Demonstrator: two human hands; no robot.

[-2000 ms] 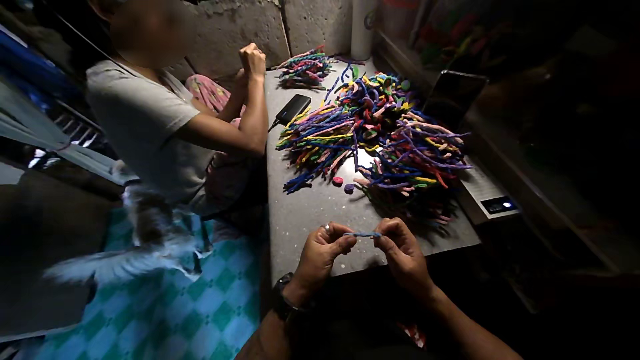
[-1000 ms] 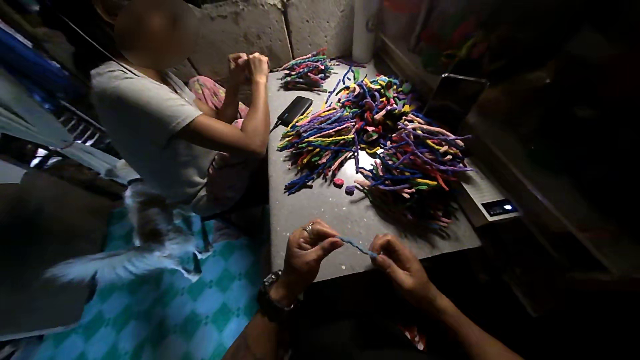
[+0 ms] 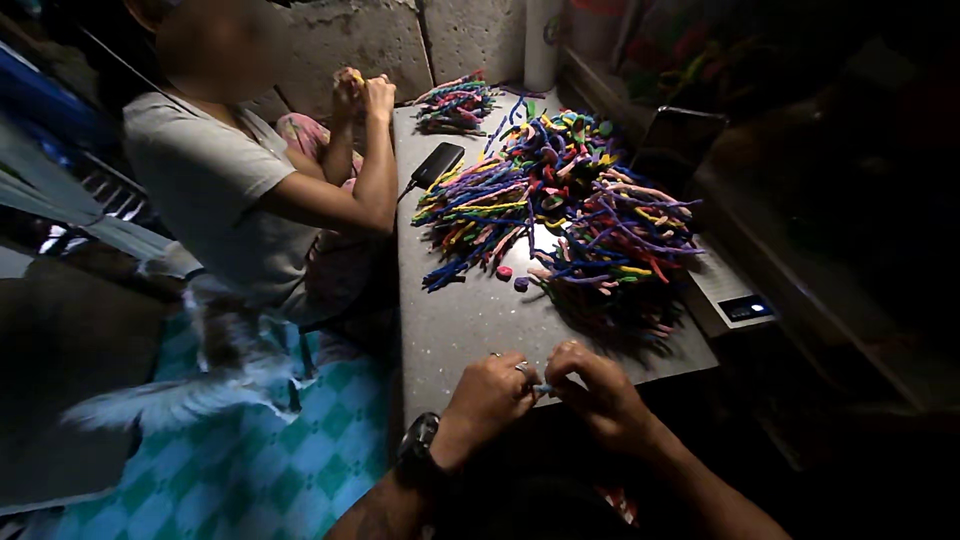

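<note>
Both my left hand (image 3: 491,390) and my right hand (image 3: 596,386) are at the near edge of the grey table (image 3: 465,345). Between their fingertips they pinch a short blue strand (image 3: 543,389), mostly covered by the fingers. Rings and a dark wristwatch are on my left hand and wrist. Beyond my hands lies a large heap of multicoloured twisted soft strands (image 3: 480,206). A pink round piece (image 3: 504,273) and a purple one (image 3: 521,283) rest at its near side. Farther back is a smaller pile of strands (image 3: 457,109).
A person (image 3: 217,180) sits at the left, holding something yellow in raised hands. A black phone or power bank (image 3: 438,165) with a cable lies at the table's left edge. A white device with a lit display (image 3: 742,306) stands right. A long-haired animal (image 3: 217,352) is on the floor.
My hands have come closer together; one second ago the blue strand was stretched visibly between them. Something yellow now shows in the other person's hands.
</note>
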